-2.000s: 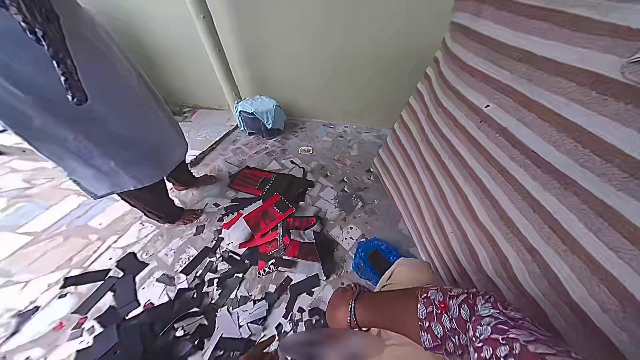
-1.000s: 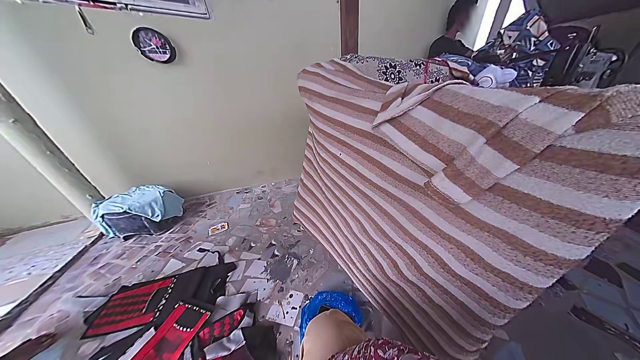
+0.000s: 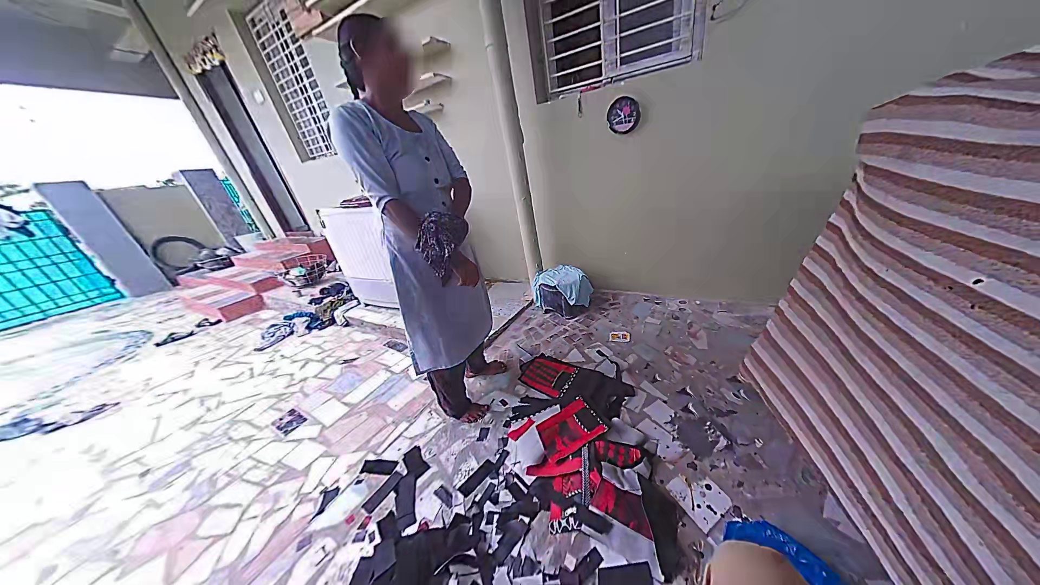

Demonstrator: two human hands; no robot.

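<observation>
Neither my left hand nor my right hand shows in the current view. Red and black patterned cloth pieces [image 3: 573,431] lie in a loose heap on the stone-paved floor, with many black and white scraps [image 3: 435,552] spread below and left of them. At the bottom right a blue plastic bag [image 3: 780,543] lies partly behind a rounded tan thing [image 3: 746,565], cut off by the frame edge. A striped brown and white cloth [image 3: 918,325] hangs down the right side.
A person [image 3: 431,227] stands barefoot beyond the scraps, holding dark patterned cloth. Light blue cloth covers a bundle [image 3: 563,288] by the wall pipe [image 3: 512,138]. Farther left are a white appliance [image 3: 359,256], reddish steps [image 3: 236,280] and clothes [image 3: 305,321] on the floor.
The view has swung right, then back left and up. A forearm with bangles and a patterned sleeve, seen at the bottom two seconds ago, is out of view.
</observation>
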